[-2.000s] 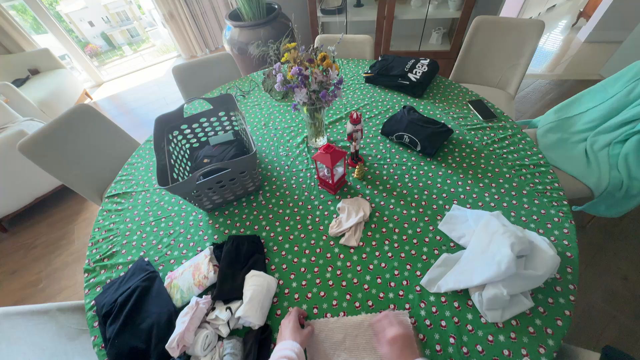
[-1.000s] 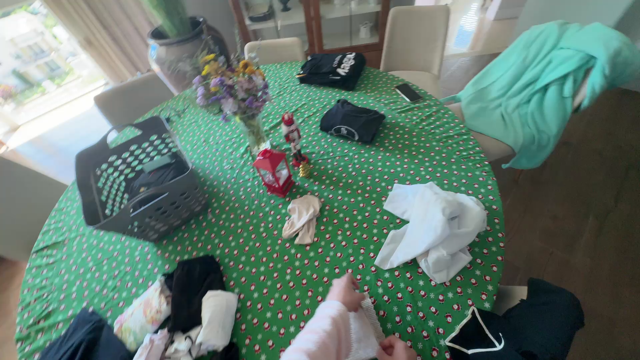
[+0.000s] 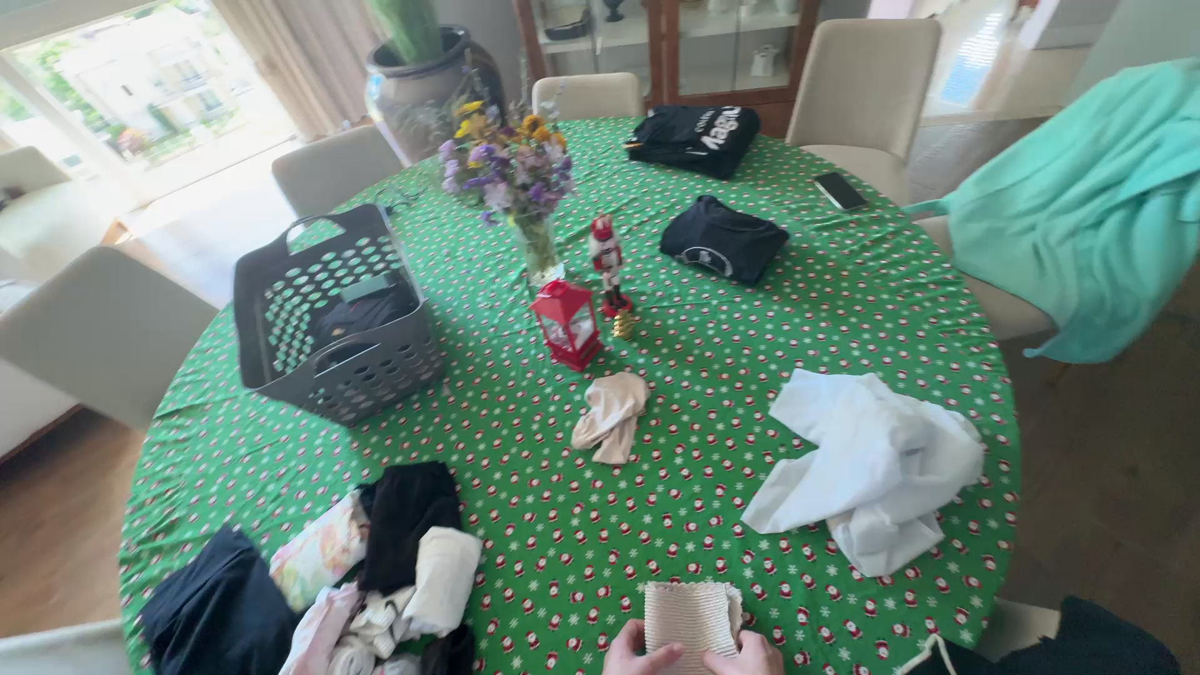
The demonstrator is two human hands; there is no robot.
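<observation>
At the near edge of the table, my left hand (image 3: pixel 643 651) and my right hand (image 3: pixel 747 653) grip a small beige ribbed cloth (image 3: pixel 692 617), folded over, by its two lower sides. Its upper part lies on the green patterned tablecloth (image 3: pixel 553 553). Ahead of it a crumpled beige cloth (image 3: pixel 611 415) lies alone. To the right is a crumpled white garment (image 3: pixel 872 459). On the left sits a group of folded and rolled clothes, among them a white roll (image 3: pixel 443 579), a black garment (image 3: pixel 410 525), a floral one (image 3: pixel 323 551) and a dark navy one (image 3: pixel 220 605).
A grey laundry basket (image 3: pixel 384 361) holds dark clothing. Mid-table stand a flower vase (image 3: pixel 539 248), a red lantern (image 3: pixel 567 328) and a nutcracker figure (image 3: pixel 607 262). Beyond lie folded dark garments (image 3: pixel 724 239) and a phone (image 3: pixel 840 191). A mint-green cloth (image 3: pixel 1078 206) drapes a chair at right.
Two seconds ago the beige ribbed cloth lay spread wider between my hands; now it is folded narrower. The view has shifted between frames.
</observation>
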